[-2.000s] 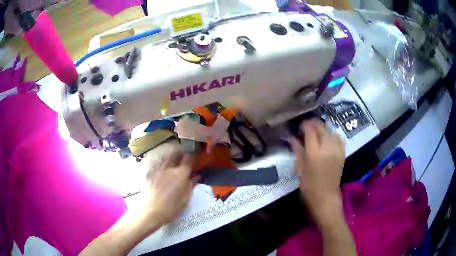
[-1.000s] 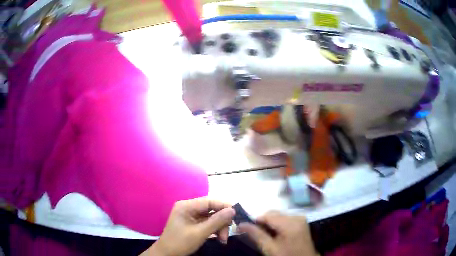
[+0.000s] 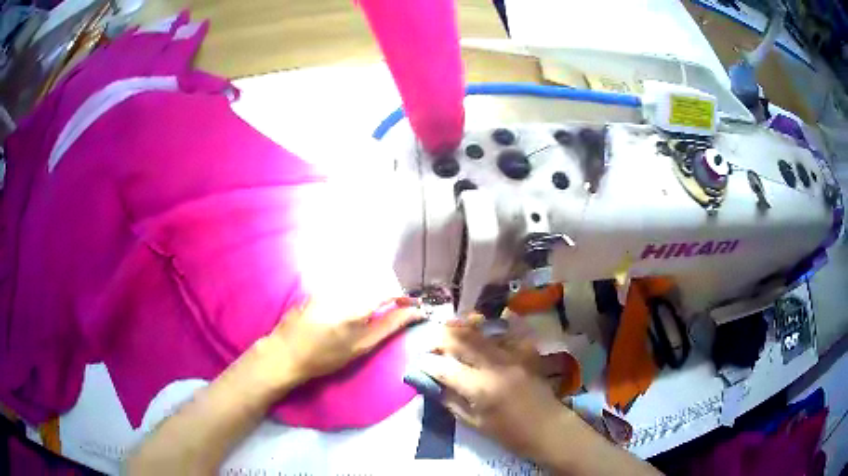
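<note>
A large magenta garment panel [image 3: 214, 242] is spread left of the machine, its rounded edge reaching the needle area. My left hand [image 3: 325, 344] lies flat on the panel, fingertips near the presser foot [image 3: 432, 299]. My right hand [image 3: 488, 372] is right beside it at the panel's edge, fingers bent on a dark grey scrap strip [image 3: 435, 429] that hangs down toward the table's front. Glare and my fingers hide where strip and panel meet. The white sewing machine [image 3: 632, 223] stands over the work.
Orange scraps [image 3: 632, 344], black scissor handles [image 3: 671, 335] and a dark cloth piece [image 3: 739, 339] lie under the machine arm. A magenta strip [image 3: 423, 74] rises before the machine head. A blue tube [image 3: 558, 93] runs behind. More magenta cloth [image 3: 772, 451] is at the lower right.
Both hands have moved up from the front edge to the presser foot. The dark strip has gone from between my fingers to the panel's edge. The panel's edge now lies under my hands.
</note>
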